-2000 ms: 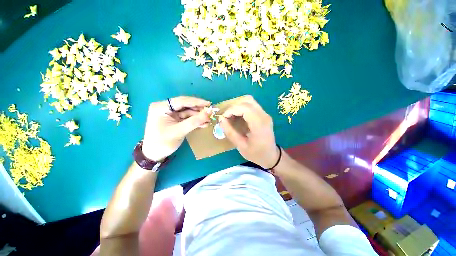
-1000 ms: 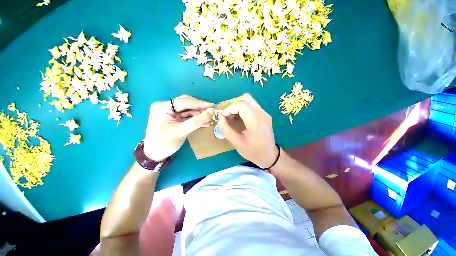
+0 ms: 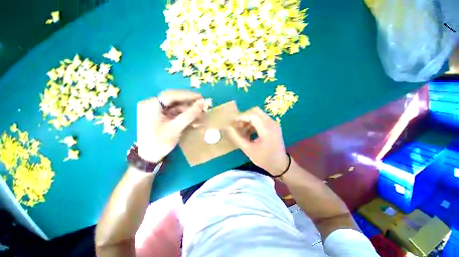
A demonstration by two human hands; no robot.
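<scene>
My left hand (image 3: 168,120) is left of the brown cardboard piece (image 3: 201,151), its fingertips closed on a small star-shaped yellow piece (image 3: 206,104). My right hand (image 3: 259,138) is over the card's right edge, thumb and fingers curled close together; whether it holds a small piece cannot be seen. A white round patch (image 3: 212,136) lies on the card between the hands. A large heap of star-shaped yellow pieces (image 3: 231,40) lies beyond the hands, and a little pile of small yellow pieces (image 3: 281,101) lies beyond my right hand.
A smaller heap of star pieces (image 3: 78,90) lies on the green bench (image 3: 342,75) at left. Fine yellow pieces (image 3: 32,175) lie far left by a white edge. A cloudy plastic bag (image 3: 410,45) is at upper right. Blue crates (image 3: 407,175) and cardboard boxes (image 3: 402,226) stand lower right.
My hands have moved apart, the left to the left with the star-shaped piece, the right to the right. The white patch is now uncovered. The whole view has shifted slightly.
</scene>
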